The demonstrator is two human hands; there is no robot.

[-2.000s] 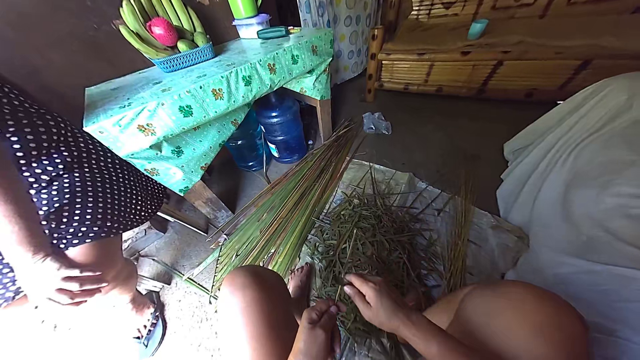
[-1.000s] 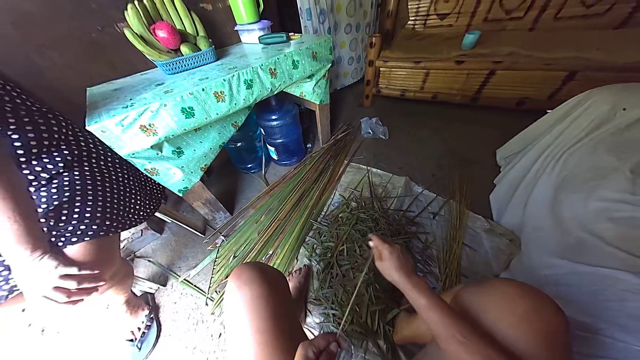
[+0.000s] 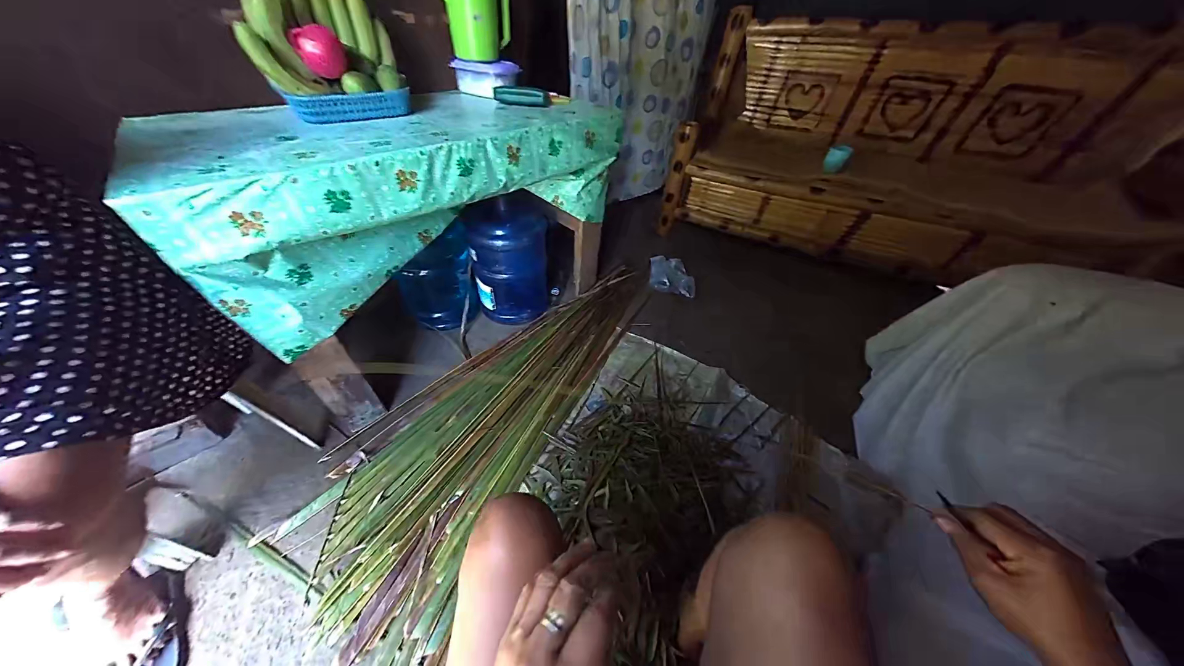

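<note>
My right hand (image 3: 1013,560) is out at the right, past my knee, closed on a thin dark tool, perhaps a small knife, and on the end of a thin leaf rib (image 3: 888,490). My left hand (image 3: 564,606), with a ring on one finger, rests by my left knee; its fingers are loosely curled and whether it holds anything is not clear. Long green and brown palm leaflets (image 3: 462,435) lie fanned out left of my knees. A heap of short leaf strips (image 3: 657,462) sits on a sheet between my legs. A bundle of thin ribs (image 3: 797,462) lies beyond my right knee.
At the left stands another person in a dotted dark garment (image 3: 92,314). Ahead is a table with a green patterned cloth (image 3: 351,185), blue water jugs (image 3: 509,264) beneath it. A bamboo bench (image 3: 888,185) stands at the back right, and a pale cloth-covered object (image 3: 1027,370) at the right.
My right hand has moved from above the leaf heap out to the far right. My left hand is now beside my left knee. The leaflet fan stays in place.
</note>
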